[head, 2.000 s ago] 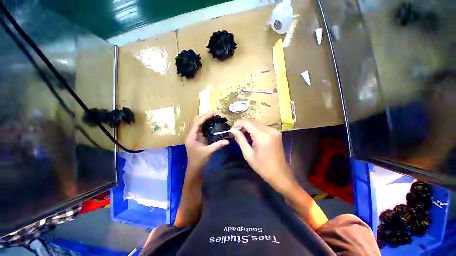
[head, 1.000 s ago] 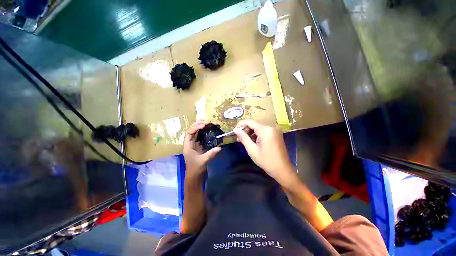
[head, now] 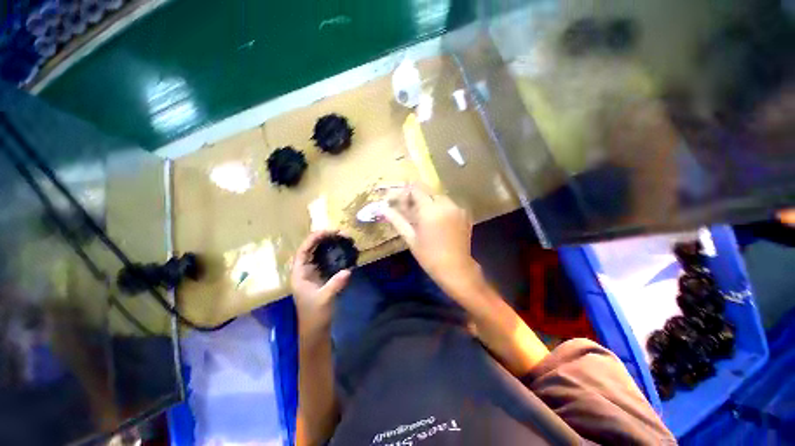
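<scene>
My left hand (head: 312, 272) holds a black spiky hair piece (head: 335, 255) at the bench's front edge. My right hand (head: 424, 222) is over the stained mat, its fingertips at the small white glue dish (head: 372, 211). The thin pale applicator stick between its fingers is blurred and mostly hidden. Two more black spiky hair pieces, one nearer (head: 286, 166) and one farther (head: 332, 134), stand apart on the bench.
A white glue bottle (head: 406, 84) and white cones (head: 457, 155) stand or lie beyond yellow tape (head: 418, 152). Black clumps (head: 185, 267) lie left by a cable. Reflective dividers (head: 558, 139) flank the bench. The right blue bin (head: 747, 348) holds dark parts (head: 693, 348). A green conveyor (head: 261, 52) runs beyond.
My right hand has moved from the hair piece forward to the glue dish. My left hand still holds the hair piece. The camera view has turned and shifted.
</scene>
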